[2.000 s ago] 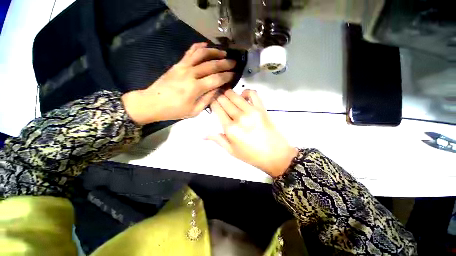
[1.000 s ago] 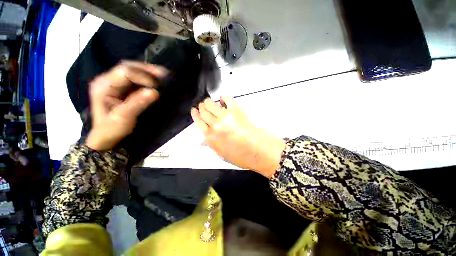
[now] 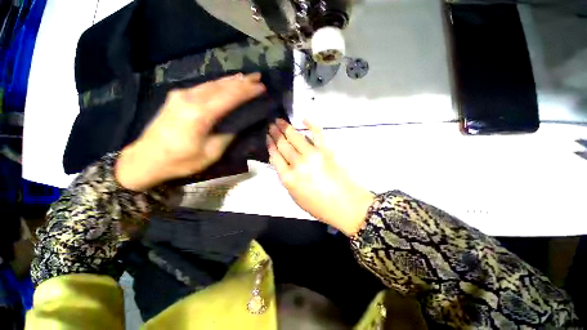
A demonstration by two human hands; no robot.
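Note:
A black panel (image 3: 180,38) with a camouflage strip (image 3: 193,66) lies on the machine bed at the left, a dark band crossing the strip. Its right edge reaches the area beside the needle, which I cannot make out clearly. My left hand (image 3: 183,129), slightly blurred, is over the panel's near part, thumb and fingers apart, with dark fabric showing between them. My right hand (image 3: 318,177) has its fingertips closed at the panel's near right edge; the exact grip is partly hidden. A white-capped round part (image 3: 328,45) is beside the needle area.
The machine head (image 3: 277,16) is at the top. A small perforated disc (image 3: 357,67) lies on the bed. A black smartphone (image 3: 495,71) lies at the right. Dark panels (image 3: 206,238) are at lap level below the white table's edge (image 3: 412,222). Blue items show at the far left.
The panel has turned, and its camouflage strip now shows up to the needle area. My left hand has moved right over it. My right hand stays at its edge. The camera view has shifted.

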